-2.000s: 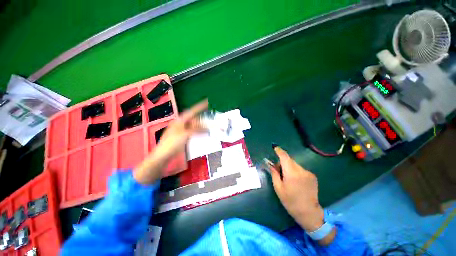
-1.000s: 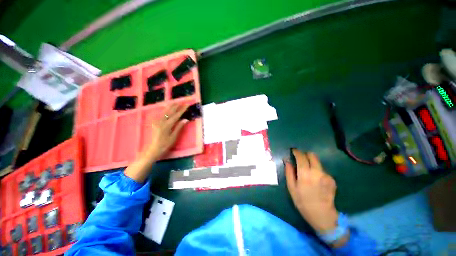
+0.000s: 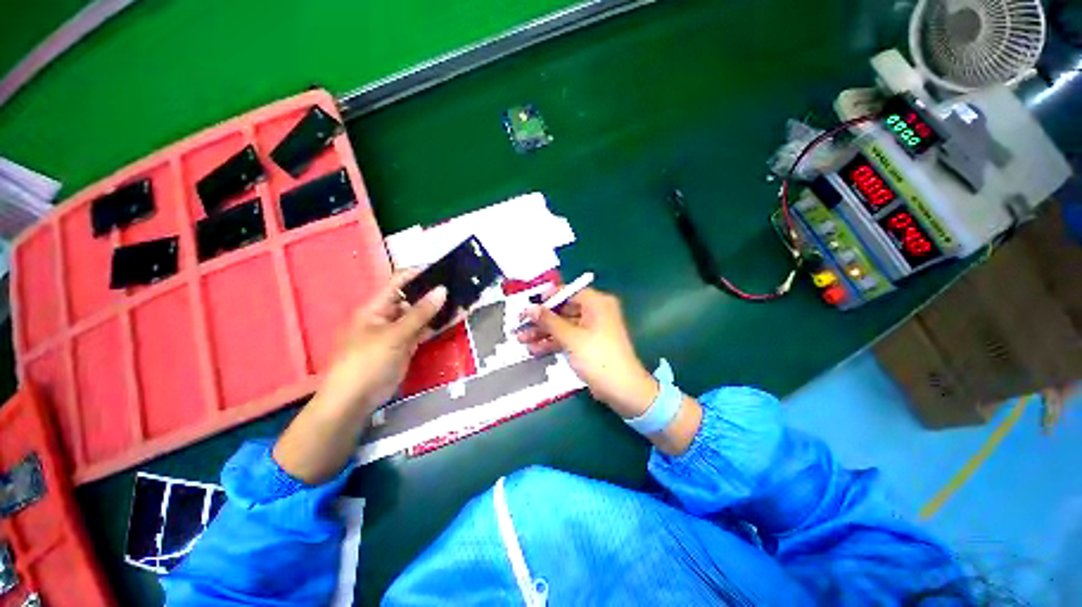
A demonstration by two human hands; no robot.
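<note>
My left hand point(image 3: 386, 344) holds a black display module point(image 3: 457, 280) by its lower left end, above the adhesive die-cut sheets point(image 3: 522, 237). My right hand point(image 3: 590, 344) holds pale tweezers point(image 3: 567, 292) like a pen, just right of the module and not touching it. The sheets lie on the green mat with white, grey and red areas. A pink-red tray point(image 3: 178, 356) to the left holds several black screens point(image 3: 233, 228) in its upper compartments.
A loose circuit board point(image 3: 526, 127) lies beyond the sheets. A power lead point(image 3: 700, 243) runs to the power supply point(image 3: 884, 213) at right, near a fan point(image 3: 979, 42). A redder boards tray point(image 3: 48, 510) and a black sticker sheet point(image 3: 172, 522) are lower left.
My left hand has lifted a display module from the tray's right side and moved it over the sheets. My right hand has moved left, closer to it. The view has shifted.
</note>
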